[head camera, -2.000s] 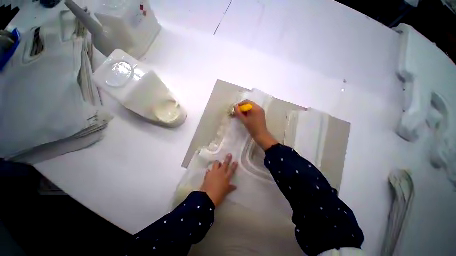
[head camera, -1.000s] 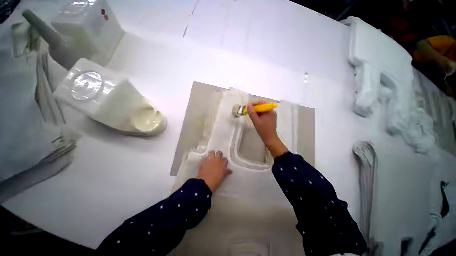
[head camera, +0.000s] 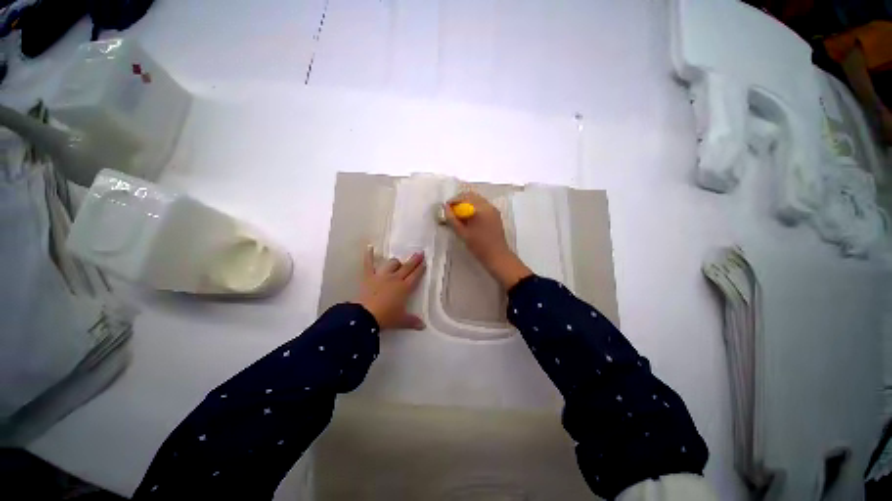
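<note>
A white garment panel (head camera: 421, 362) lies on a grey-beige backing board (head camera: 594, 254) in front of me. Its two straps point away from me, with a U-shaped neck opening between them. My right hand (head camera: 481, 235) grips the glue brush (head camera: 463, 209). Its yellow handle end shows above my fingers, and its bristles touch the inner edge of the left strap near the top. My left hand (head camera: 391, 289) lies flat on the left strap's lower part, fingers spread, holding nothing. The glue pot (head camera: 181, 240) lies on its side at left, with creamy glue at its open end.
A larger white glue jug (head camera: 122, 103) stands behind the pot. A stack of panels (head camera: 59, 294) lies at far left. Folded panels (head camera: 740, 352) lie at right, with bulky white pieces (head camera: 763, 137) behind them. Part of a person in orange shows at the upper right edge.
My left hand has moved up from the panel body onto the left strap. The brush has moved along that strap's inner edge, its handle now more upright. The camera view has turned and shifted.
</note>
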